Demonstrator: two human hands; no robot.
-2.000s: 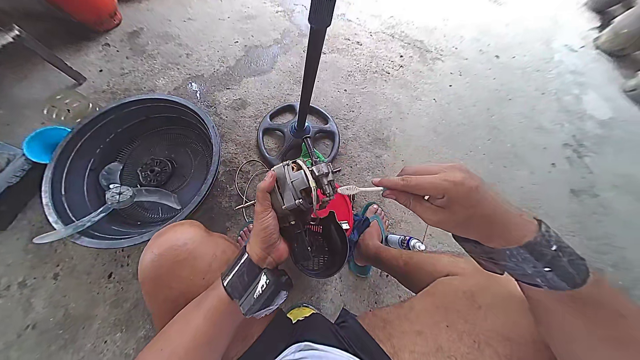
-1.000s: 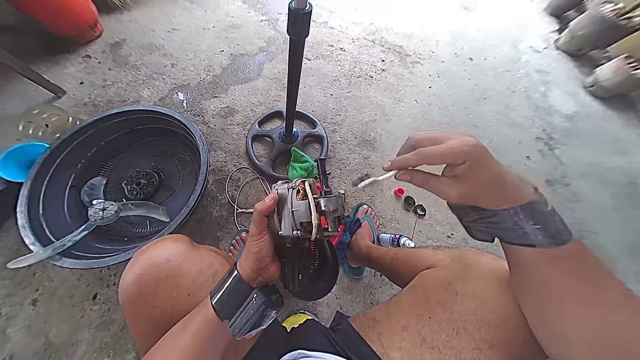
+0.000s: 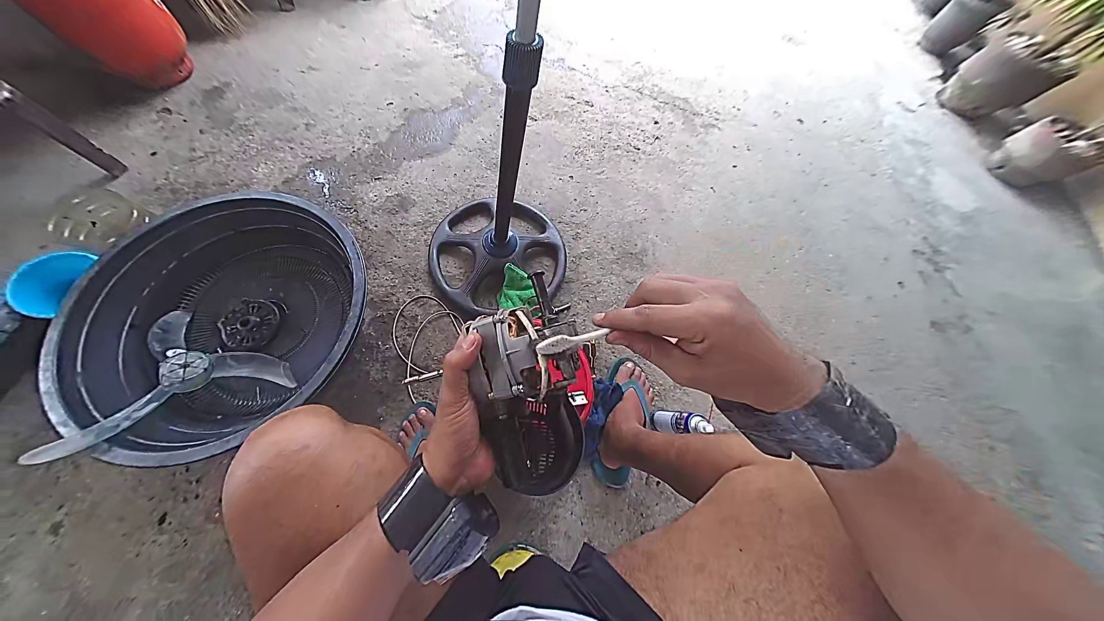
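My left hand (image 3: 457,423) grips the side of an electric fan motor (image 3: 504,354), whose black plastic housing (image 3: 539,448) hangs below it between my legs. Between the thumb and fingers of my right hand (image 3: 690,332) is a small white brush (image 3: 565,343), apparently a toothbrush. Its head lies over the right part of the motor, near the pale wires; whether it touches cannot be told. A red part (image 3: 586,379) shows beside the motor. Just behind stand the fan's round base (image 3: 440,250) and black pole (image 3: 511,155), with a green cloth (image 3: 517,287) near the base.
At left, a black basin (image 3: 60,371) holds a fan blade (image 3: 185,371) and a fan grille. A blue bowl (image 3: 50,283) stands beside it. A cord (image 3: 401,332) lies on the concrete floor. A spray can (image 3: 681,422) lies by my right foot. Planter bags (image 3: 1000,78) stand at upper right.
The brush in my right hand has moved left, from beside the motor one second ago to over its right part. My left hand has kept its grip on the motor.
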